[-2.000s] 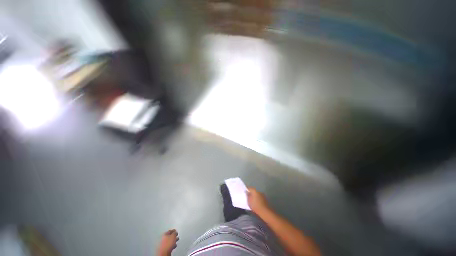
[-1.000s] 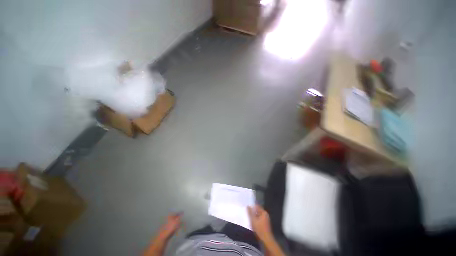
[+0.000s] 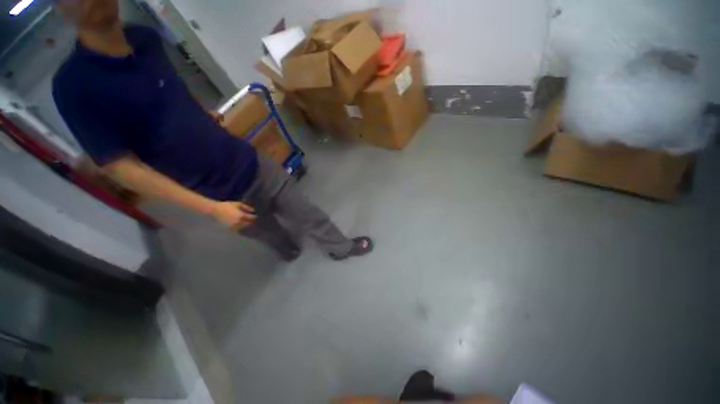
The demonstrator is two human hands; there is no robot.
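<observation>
The white sheet (image 3: pixel 531 394) shows only as a corner at the bottom edge, right of centre. My right hand (image 3: pixel 472 399) is a thin blurred strip of skin beside it, mostly cut off; the sheet is at this hand, but the fingers are out of the picture. My left hand (image 3: pixel 365 400) is another thin strip at the bottom edge, almost wholly cut off, its fingers not seen. My dark shoe (image 3: pixel 422 387) shows between them.
A person in a dark blue shirt (image 3: pixel 158 118) walks at the left. Behind are a blue-framed trolley (image 3: pixel 276 122) with cartons, stacked cartons (image 3: pixel 395 106) with a red item, and an open carton (image 3: pixel 608 167) with clear plastic at the right. A door frame and glass are lower left.
The view has swung left, away from the desk and chair. The other person and the trolley have come into view. My hands and the sheet have dropped to the bottom edge.
</observation>
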